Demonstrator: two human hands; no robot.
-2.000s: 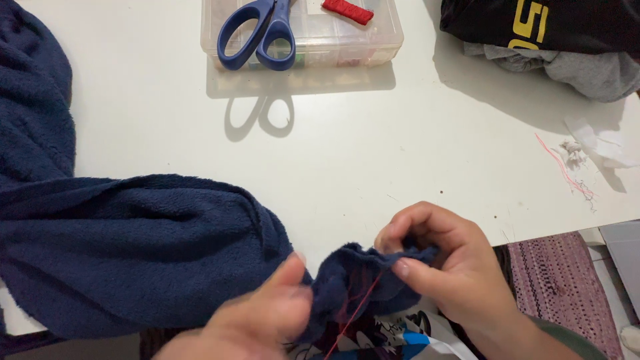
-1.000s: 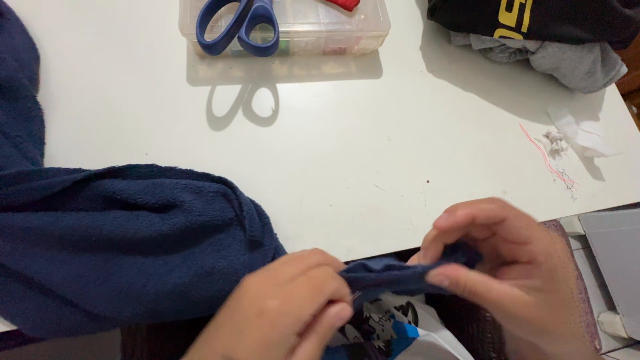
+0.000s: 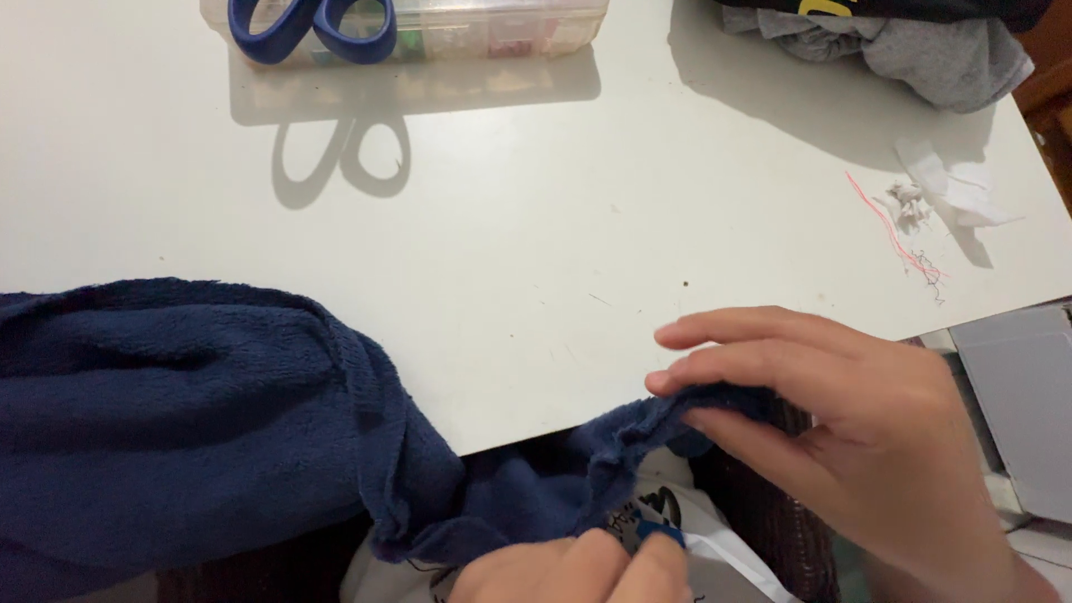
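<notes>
A dark blue plush fabric [image 3: 193, 435] lies over the left part of the white table and hangs past its front edge. My right hand [image 3: 837, 410] pinches the fabric's raised edge between thumb and fingers, with the index finger lifted off it. Low in the middle, my left hand [image 3: 578, 569] is partly cut off by the frame's bottom. Its fingers are curled at the lower edge of the cloth; what they grip is hidden. Neither a needle nor the red thread can be made out at the hands.
Blue-handled scissors [image 3: 356, 33] rest on a clear plastic box [image 3: 469, 33] at the table's back. Black and grey clothing [image 3: 938, 59] lies back right, near white scraps [image 3: 963, 188] and pink thread ends [image 3: 883, 226]. A white printed bag [image 3: 720, 544] is below the table edge [image 3: 536, 437].
My left hand has moved down, away from the table edge. My right hand still holds the fabric edge. The red thread seen at the cloth two seconds ago is out of sight. The view has come closer.
</notes>
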